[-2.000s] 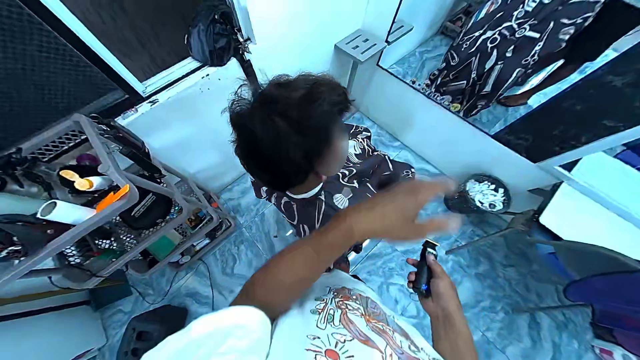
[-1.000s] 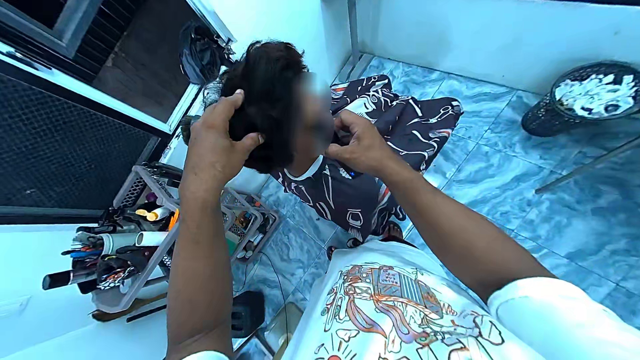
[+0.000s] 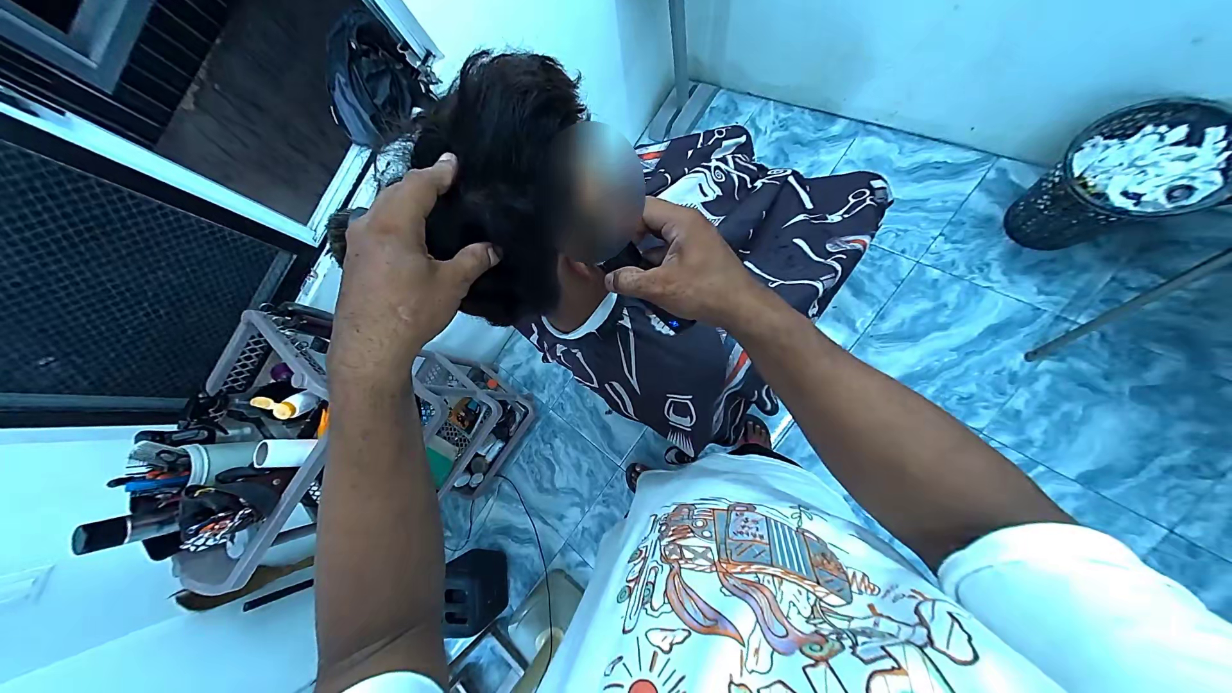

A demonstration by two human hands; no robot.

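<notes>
A seated person with dark hair wears a black barber's cape patterned in white. My left hand holds the person's head, its thumb and forefinger spread over the hair. Beside the jaw, in front of the ear, my right hand is closed around a black hair trimmer. Most of the trimmer is hidden by my fingers; a small blue light shows on its lower end. Its blade cannot be seen clearly.
At left stands a tiered plastic trolley with bottles, combs and brushes. A black basket holds crumpled white material at right. A cable runs over the marbled floor tiles near a black box. A backpack hangs by the door.
Two seconds ago my left hand was off the head and the trimmer was low in my right hand. Both hands have since come to the person's head. The view has shifted.
</notes>
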